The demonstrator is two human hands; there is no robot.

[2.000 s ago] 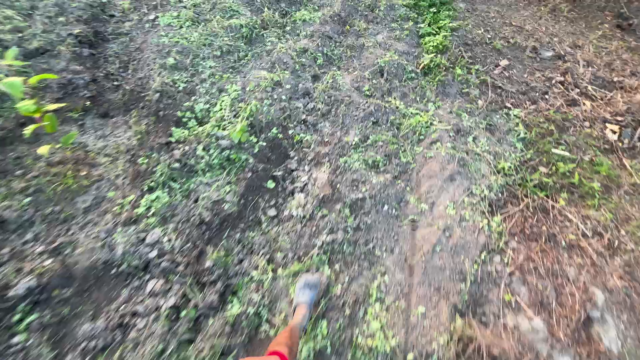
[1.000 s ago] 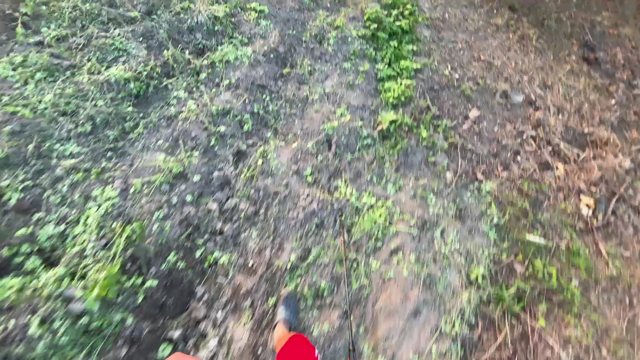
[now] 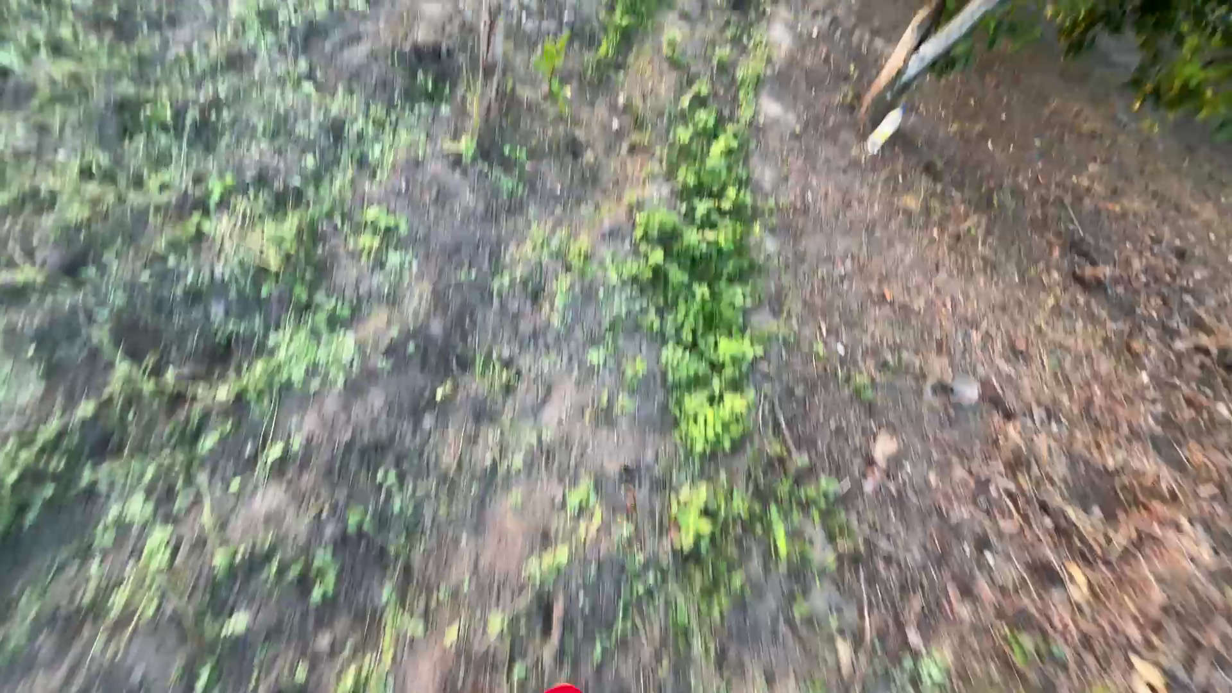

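Neither my left hand nor my right hand shows in the head view, so what they hold is hidden. A small piece of red cloth [image 3: 563,688] pokes in at the bottom edge, left of the middle. Ahead of it a strip of low leafy green plants [image 3: 707,289] runs up the ground. Motion blurs most of the picture.
Weeds [image 3: 308,356] cover rough soil on the left. Dry leaf litter [image 3: 1107,462] lies on the right, with a pale stone-like lump [image 3: 962,389]. Slim trunks [image 3: 914,63] stand at the upper right, a whitish object [image 3: 885,131] at their base. Foliage [image 3: 1174,58] hangs at the top right corner.
The view has moved forward along the ground and tilted up. The foot and most of the red cloth have left the picture; the trunks and more of the plant strip have come into it.
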